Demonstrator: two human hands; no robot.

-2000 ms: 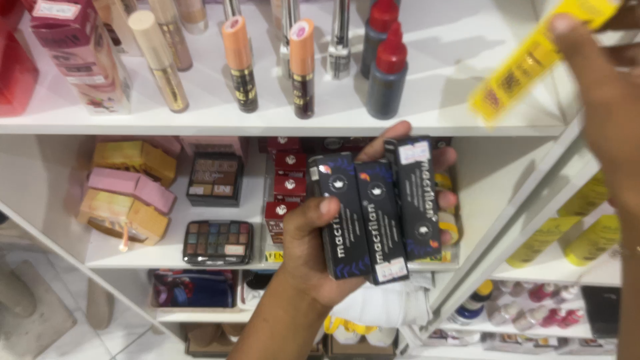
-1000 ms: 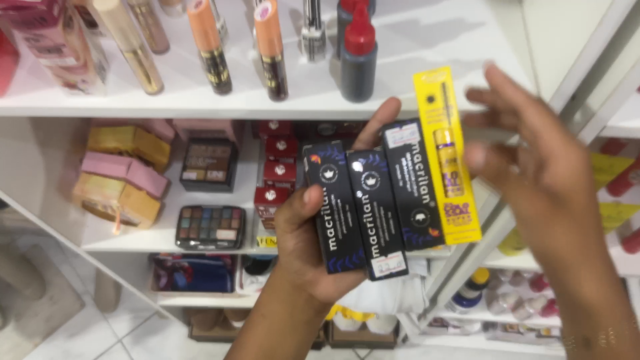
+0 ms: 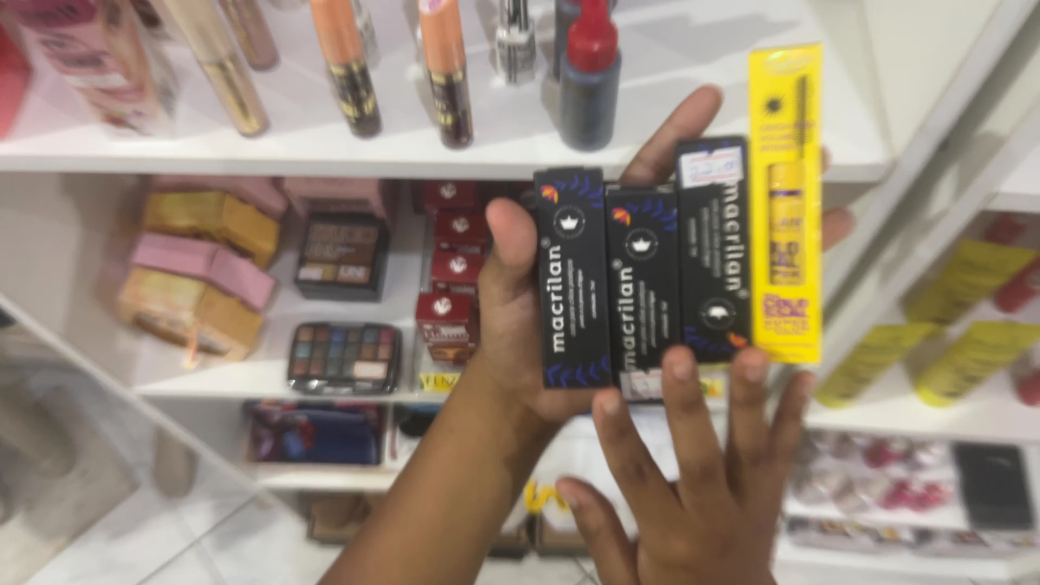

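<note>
Fanned side by side in my left hand [image 3: 516,309] are several slim cosmetic boxes. From the left come a black Macrilan box [image 3: 573,280], a second black Macrilan box [image 3: 643,276], a third black Macrilan box [image 3: 713,252] with a price sticker, turned the other way up, and a yellow mascara box [image 3: 786,203]. The left thumb lies at the left edge of the row; its fingers pass behind the boxes. My right hand [image 3: 691,487] is spread below, its fingertips at the lower edges of the boxes, holding nothing.
Lip gloss tubes [image 3: 445,73] and a red-capped bottle [image 3: 590,81] stand on the upper white shelf [image 3: 325,156]. Below are an eyeshadow palette [image 3: 344,357], red boxes [image 3: 448,321] and yellow and pink boxes [image 3: 195,276]. Yellow tubes [image 3: 877,361] stand on the right-hand shelf.
The yellow box, earlier in my right hand, now lies at the right end of the row in my left hand. My right hand has moved from the right side to below the boxes.
</note>
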